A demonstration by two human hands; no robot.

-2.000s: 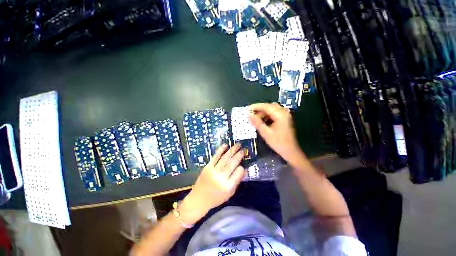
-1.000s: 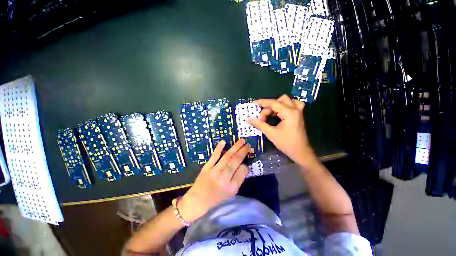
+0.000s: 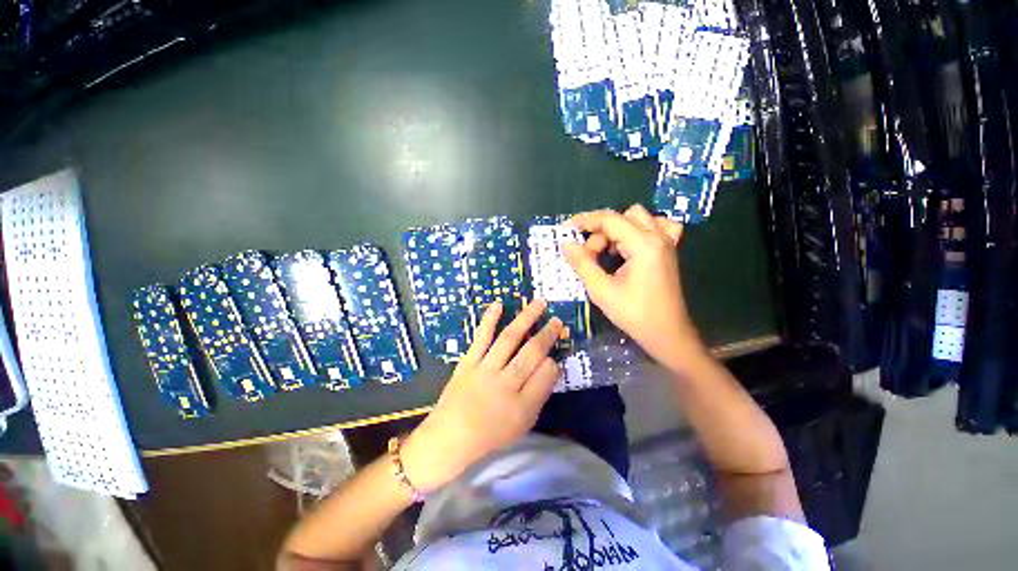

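Observation:
A keypad sticker (image 3: 551,263), white and dotted, covers most of a blue circuit board (image 3: 572,321), the rightmost in a row. My right hand (image 3: 631,273) has thumb and finger closed at the sticker's upper right edge. My left hand (image 3: 497,385) lies palm down, fingers apart, fingertips at the board's lower left end. A backing sheet (image 3: 608,368), clear with small marks, shows at the table edge under my hands. Several bare boards (image 3: 441,292) lie to the left, blue with pale key pads.
Boards with white stickers (image 3: 706,84) lie in a loose heap at the upper right. Tall black stacked trays (image 3: 860,212) stand on the right. A long white dotted sheet stack (image 3: 67,335) lies at the left, beside a partly cut-off phone. Black trays show at the upper left.
The view has shifted, so the heap and row sit differently in the picture. Both hands stay at the rightmost board, the right still pinching at the sticker's upper right.

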